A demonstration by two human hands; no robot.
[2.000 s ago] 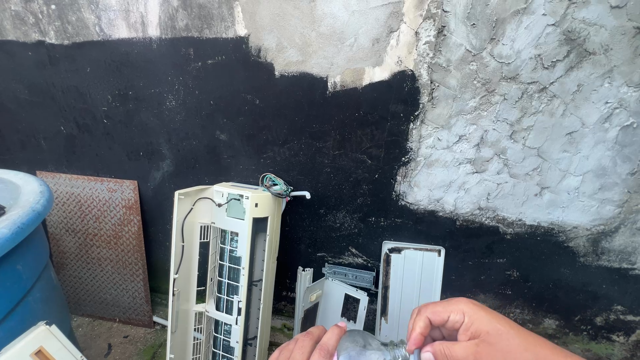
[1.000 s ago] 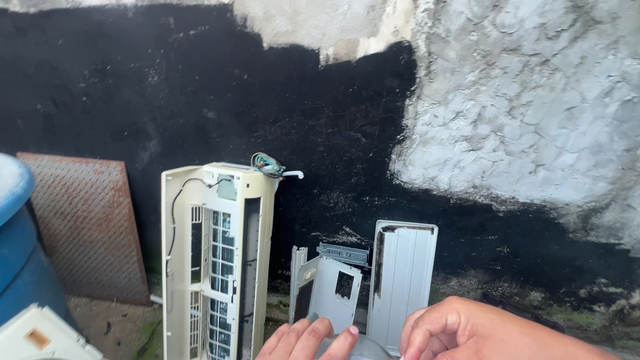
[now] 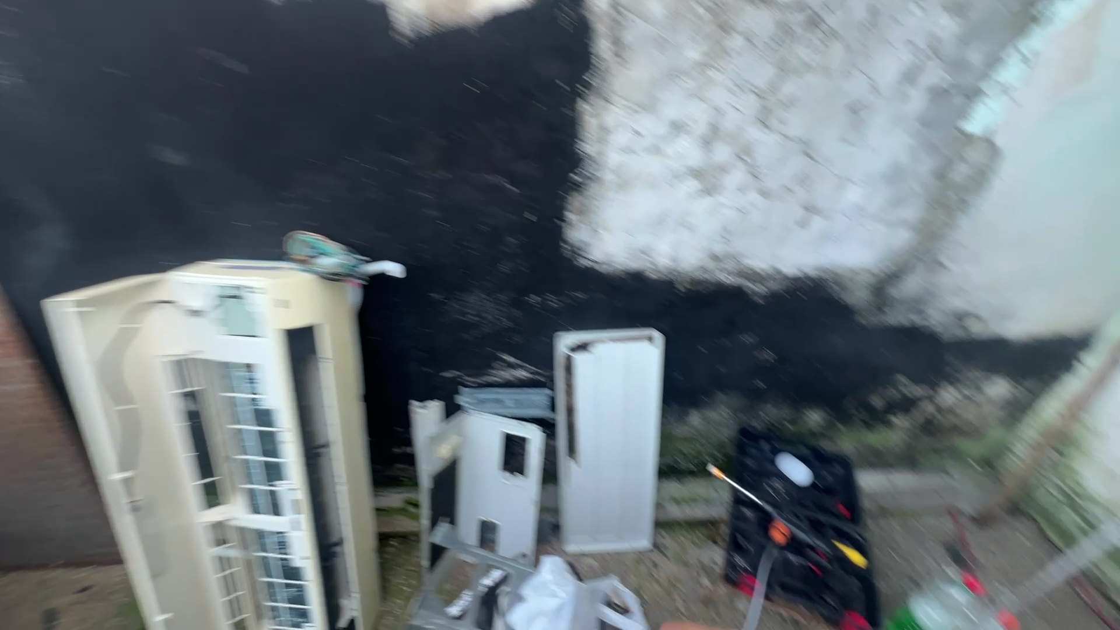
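Note:
Only a blurred sliver of skin shows at the bottom edge, probably my right hand (image 3: 691, 626); its fingers and anything in it are hidden. My left hand is out of view. Nearest above the sliver, a white plastic bag (image 3: 547, 595) lies beside a grey frame (image 3: 477, 556). To the left, a cream indoor air conditioner housing (image 3: 337, 437) stands on end, with a coil of green wires (image 3: 319, 254) on top. A white panel (image 3: 612, 446) and a smaller panel with cut-outs (image 3: 499, 468) stand upright by the wall.
A black tool case (image 3: 752, 525) lies on the ground at the right, with a thin orange-tipped rod (image 3: 744, 493) across it. A clear and green plastic bottle (image 3: 941, 604) is at the lower right. Behind stands a partly black-painted wall (image 3: 455, 175); a rusty plate (image 3: 44, 464) is at far left.
Both hands were at the bottom around a clear or grey rounded object; now the left hand and that object are out of view. The view has swung right, showing the tool case and bottle.

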